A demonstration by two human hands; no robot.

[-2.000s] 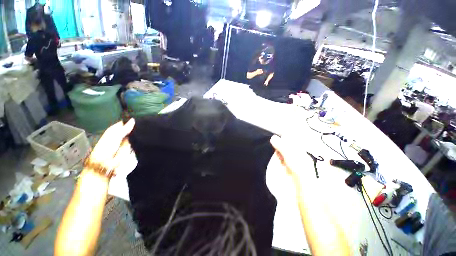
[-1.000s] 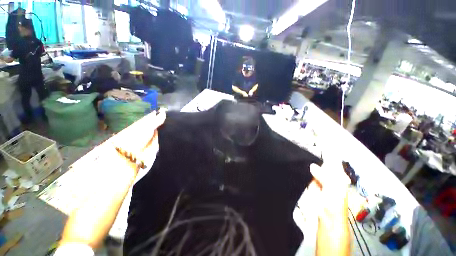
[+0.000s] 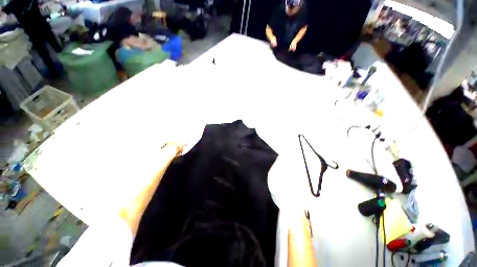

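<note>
A black sleeveless garment point(image 3: 225, 182) lies on the white table point(image 3: 157, 104), its collar end away from me and its lower part running towards me. Short bars show faintly down its front. My left hand point(image 3: 174, 149) is at the garment's left armhole edge, washed out by glare; whether it pinches the cloth is unclear. My right hand point(image 3: 301, 227) is low on the table, right of the garment and apart from it. A thin dark pointed thing, possibly snips point(image 3: 308, 221), shows at its fingers; the grip is unclear.
A black hanger point(image 3: 321, 168) lies right of the garment. Further right are a black dryer-like tool point(image 3: 370, 180), cables, a yellow sheet point(image 3: 396, 221) and a red-handled item point(image 3: 398, 244). A person point(image 3: 287, 26) is at the table's far end. A crate point(image 3: 49, 107) and green sacks point(image 3: 89, 65) are left.
The garment, held up by both hands before, now lies on the table. My right hand has left its shoulder edge and moved down to the right. The view has tilted down.
</note>
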